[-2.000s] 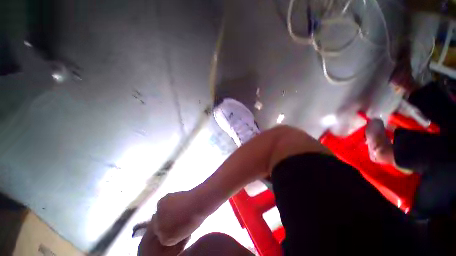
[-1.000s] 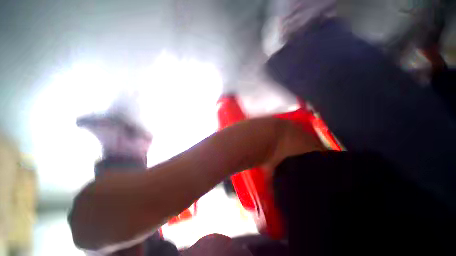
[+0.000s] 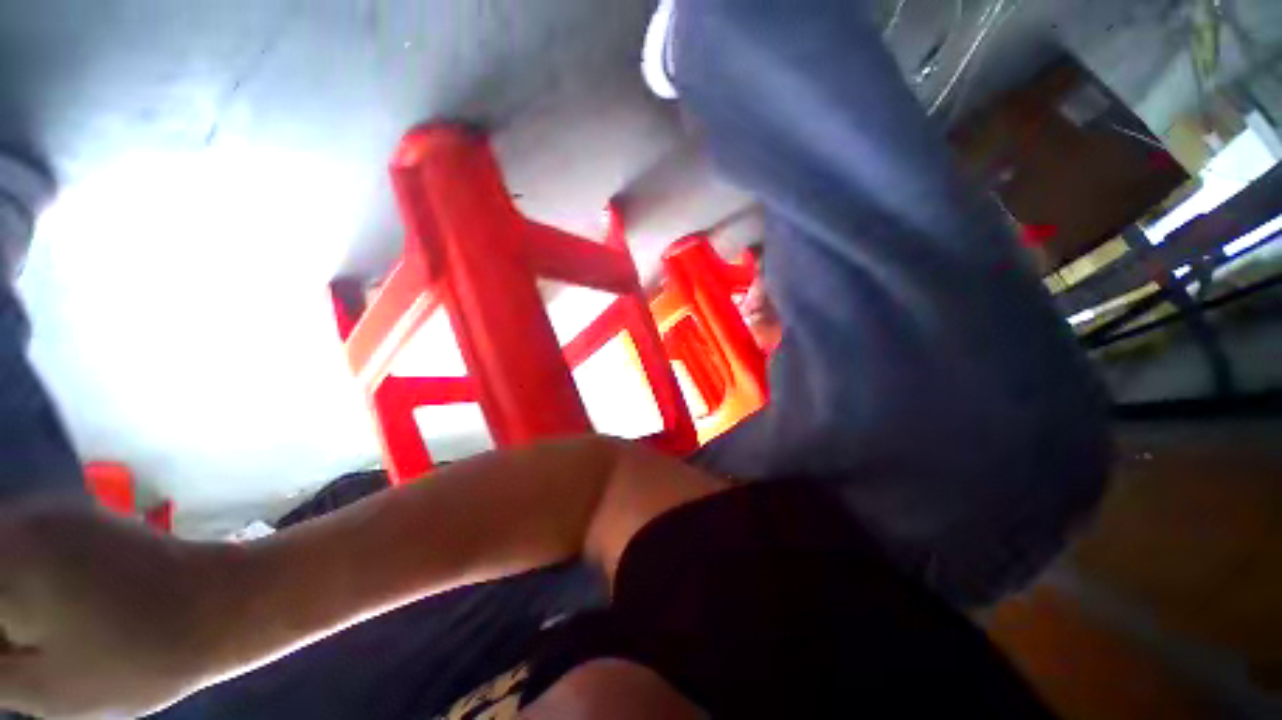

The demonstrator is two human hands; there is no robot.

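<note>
My right hand [image 3: 63, 612] is at the lower left edge, blurred and partly cut off. Its bare forearm reaches leftward from a black sleeve. I cannot tell whether it holds anything. My left hand is not in view. A rounded skin-toned patch shows at the bottom, too unclear to name. A red plastic stool [image 3: 485, 281] shows its legs and crossbars beyond the forearm, with no visible contact with the hand. A second red-orange stool part [image 3: 710, 338] is behind it, partly hidden by a trouser leg.
A grey-blue trouser leg [image 3: 900, 281] fills the centre right. A brown carton [image 3: 1069, 155] and a dark metal frame [image 3: 1195, 303] are at the right. The grey floor [image 3: 267, 85] has strong glare. Another dark trouser leg [image 3: 28, 408] is at the left edge. Pale cables show at the top right.
The view has swung sharply. The stool legs and trouser leg now show large, and the coiled hose is out of view. My right hand has shifted to the left edge.
</note>
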